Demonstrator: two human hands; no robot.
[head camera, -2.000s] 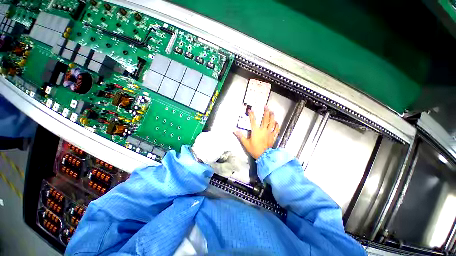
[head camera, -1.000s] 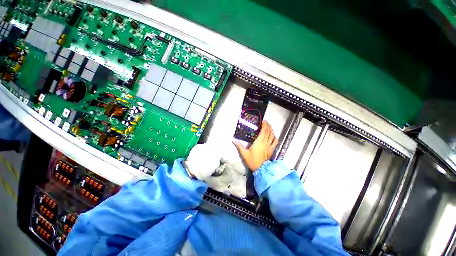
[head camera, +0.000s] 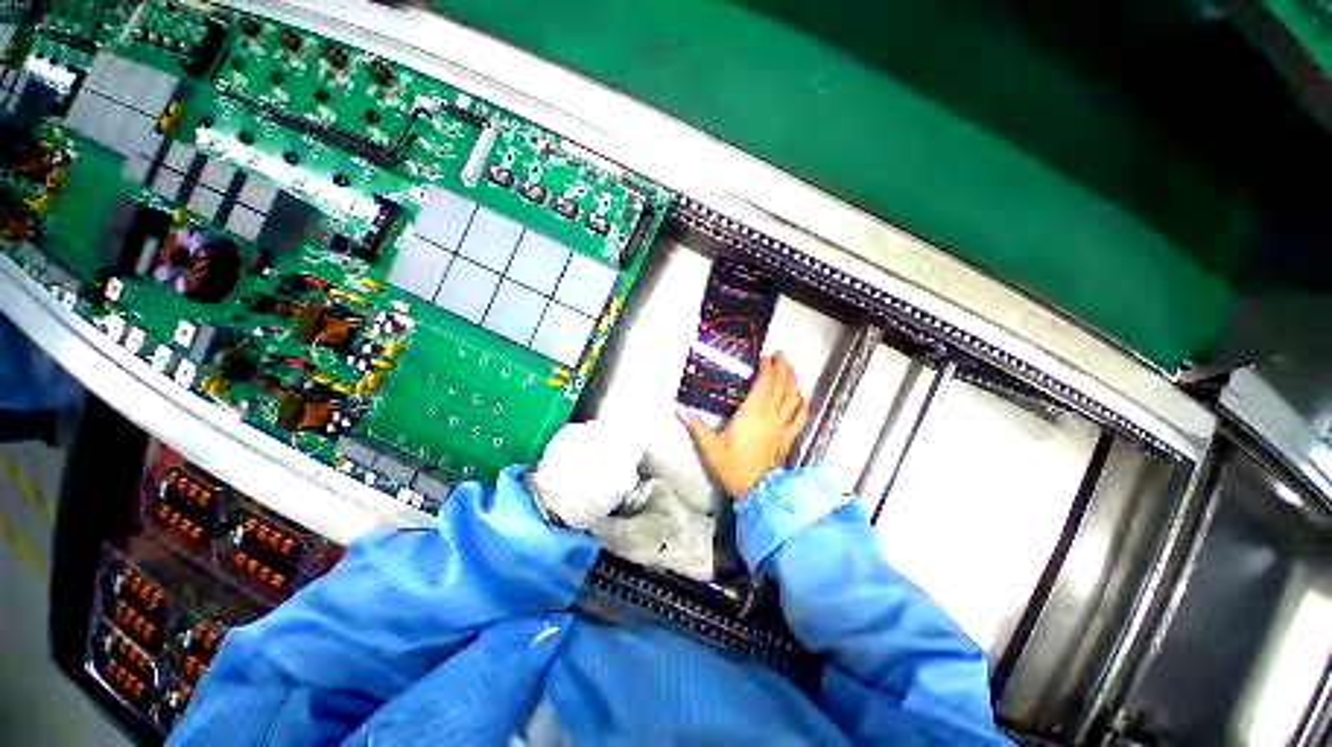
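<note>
A smartphone (head camera: 728, 336) with a dark screen and pinkish-red figures lies on the pale metal plate inside the conveyor. My bare right hand (head camera: 752, 431) is at its lower right corner, thumb at the bottom edge and fingers spread along the right side. My left hand (head camera: 584, 474) wears a white glove and rests left of and below the phone; its fingers are hard to make out. A crumpled white glove (head camera: 665, 534) lies against it; whether my left hand grips it cannot be told.
A large green populated circuit board (head camera: 453, 387) lies on the conveyor at left. The chain conveyor rail (head camera: 906, 314) runs beyond the phone. Metal crossbars (head camera: 843, 401) stand to the right. A black bin (head camera: 88, 591) with trays of orange coils is at lower left.
The phone screen has changed from bright to dark with coloured figures. My right hand has moved down off the screen to the phone's lower corner. The board shows slightly further left in view.
</note>
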